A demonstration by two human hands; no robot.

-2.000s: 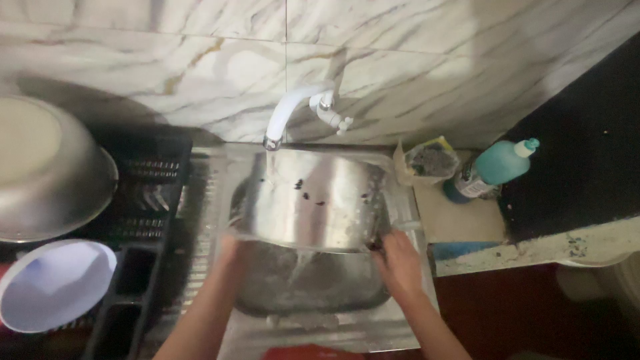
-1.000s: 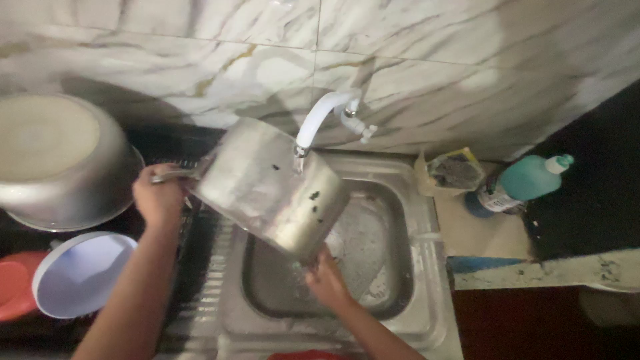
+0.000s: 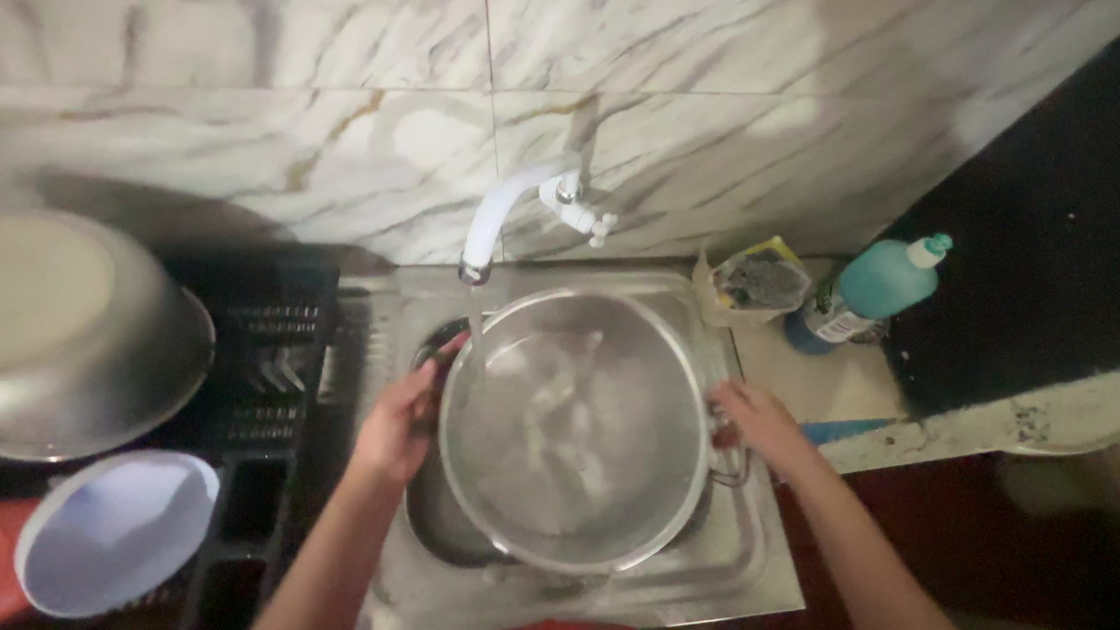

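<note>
A large metal pot (image 3: pixel 577 437) stands mouth up over the steel sink basin (image 3: pixel 437 516), its inside wet. Water runs from the white faucet (image 3: pixel 494 214) down at the pot's left rim. My left hand (image 3: pixel 398 424) is against the pot's left side, its fingertips partly hidden behind the wall. My right hand (image 3: pixel 757 424) is at the right side by the wire handle (image 3: pixel 731 468), with fingers curled around that area; the exact grip is blurred.
On the left, a black dish rack (image 3: pixel 262 420) holds a large upturned metal bowl (image 3: pixel 96 341) and a white bowl (image 3: pixel 118 534). A container with a scouring pad (image 3: pixel 761 280) and a teal soap bottle (image 3: pixel 888 280) stand right of the sink, beside a dark panel (image 3: pixel 1024 219).
The pot was tilted on its side with its outer wall under the faucet; now its mouth faces up. My left hand has moved from the handle at the left to the pot's side.
</note>
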